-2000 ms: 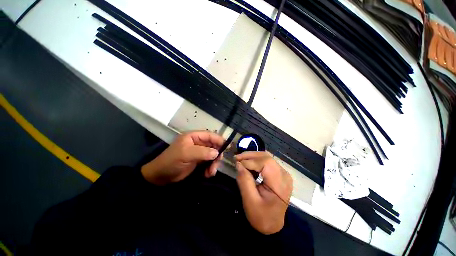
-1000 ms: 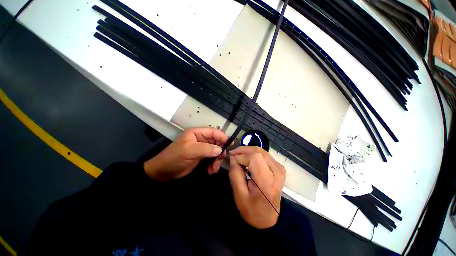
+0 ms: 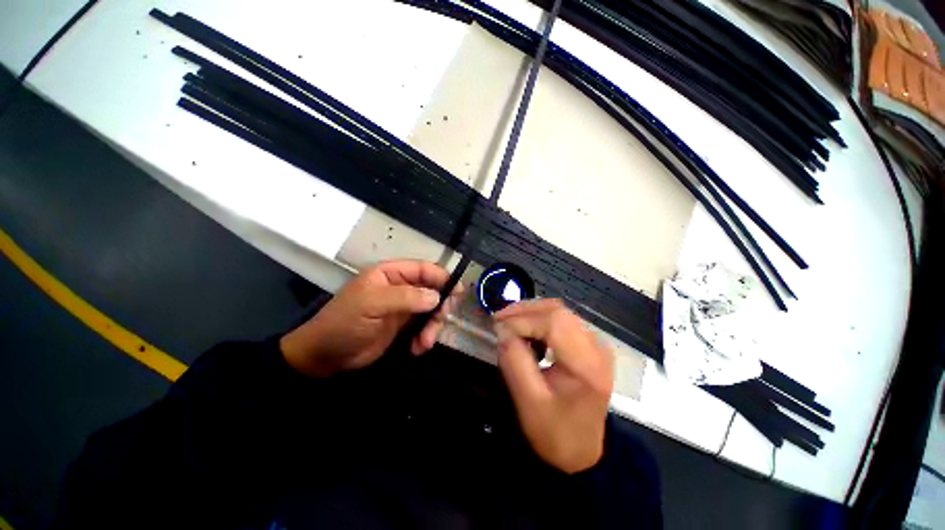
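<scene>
My left hand (image 3: 371,316) pinches the near end of a black strap (image 3: 517,124), which runs up and away across the bundle. My right hand (image 3: 560,378) is closed pen-like beside the paint pot (image 3: 505,289); a small pale piece shows between its fingers, and the applicator's thin rod cannot be made out. The round black pot holds dark glossy liquid with a white reflection. It is near the table edge, between the hands. The strap bundle (image 3: 342,166) lies slantwise under the held strap and behind the pot.
A crumpled, black-smeared white tissue (image 3: 710,326) lies right of the pot. A beige-grey board (image 3: 596,186) is under the bundle. Loose curved straps (image 3: 674,155) and a larger strap stack (image 3: 715,93) lie beyond. Orange-brown panels (image 3: 904,57) are at the far right. Thin cords hang at the near edge.
My right hand has moved right, away from the strap end, to the near side of the pot. My left hand still pinches the strap. The whole view has shifted slightly.
</scene>
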